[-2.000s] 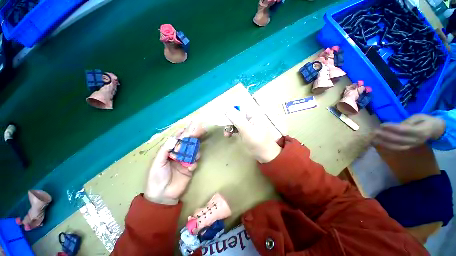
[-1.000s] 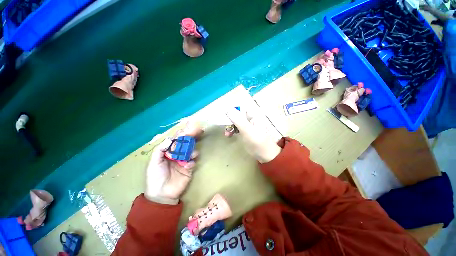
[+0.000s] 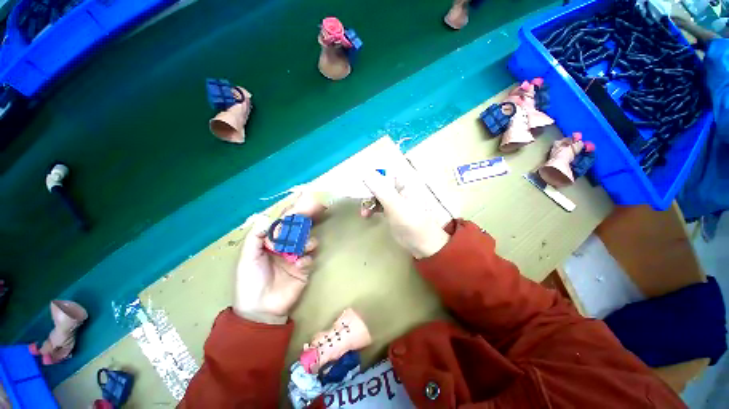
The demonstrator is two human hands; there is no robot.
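My left hand (image 3: 270,275) holds a peach figurine body (image 3: 310,209) with a dark blue checked handbag piece (image 3: 291,235) on it; a bit of pink shows below the bag. The fingers hide much of the body. My right hand (image 3: 406,220) is closed around a white glue bottle (image 3: 352,185), just right of the held body. Glare washes out the bottle, and its nozzle tip is hard to make out. Another peach body (image 3: 342,337) with dark dots, a pink trim and a blue bag lies by my waist on a crumpled tissue (image 3: 305,387).
A green belt (image 3: 160,172) carries peach bodies and a black stick with a white end (image 3: 70,200). Bodies stand beside a blue bin (image 3: 655,192) of black parts at right. A short knife (image 3: 551,192) and printed label (image 3: 481,170) lie on the cardboard (image 3: 511,232).
Pieces on the belt have moved right and up. The other person's hand at the right has withdrawn from the bin's near corner. My left hand has tilted the held piece slightly; my right hand is nearly still.
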